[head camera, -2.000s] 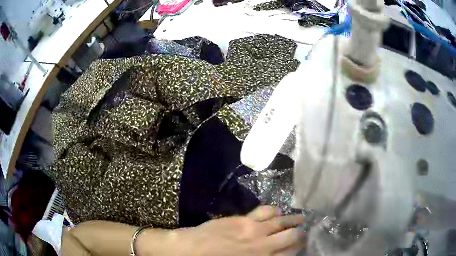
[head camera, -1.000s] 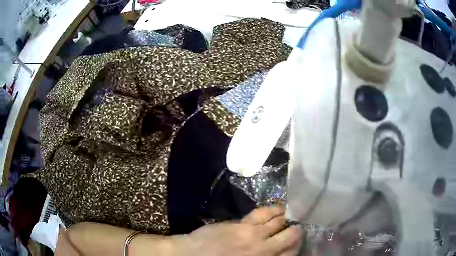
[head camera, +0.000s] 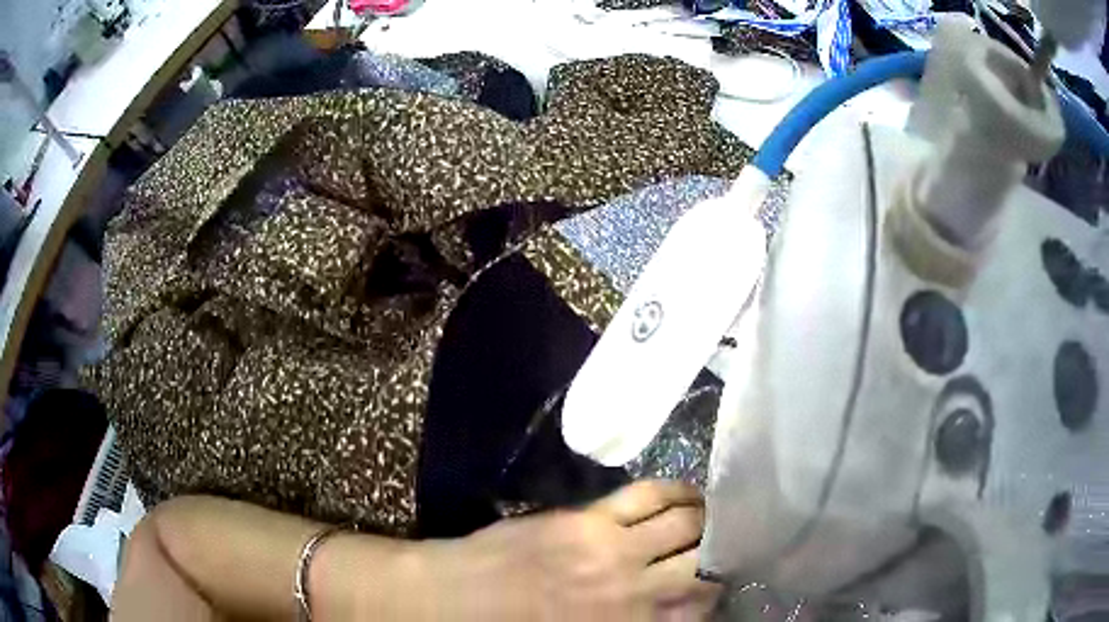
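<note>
A large heap of patterned fabric (head camera: 328, 413) lies on the table, brown-black with cream specks. Plain dark fabric (head camera: 505, 365) joins it at a curved edge. Grey-silver fabric (head camera: 632, 237) shows behind the white oval attachment (head camera: 663, 328). My left hand (head camera: 596, 553), with a bracelet at the wrist, lies at the bottom on the dark fabric's near edge. Its fingertips are hidden behind the sewing machine head (head camera: 803, 401), so its grip cannot be told. The needle area is hidden. My right hand is not in view.
A blue hose (head camera: 827, 109) runs from the oval attachment past the machine's top. The table's wooden edge (head camera: 116, 140) curves along the left. A printed ruler (head camera: 103, 480) shows at the lower left. Other cloth pieces (head camera: 760, 43) lie at the back.
The camera view has shifted, and the machine head and oval attachment sit lower and further right than one second ago. My left hand stays at the cloth's near edge beside the machine.
</note>
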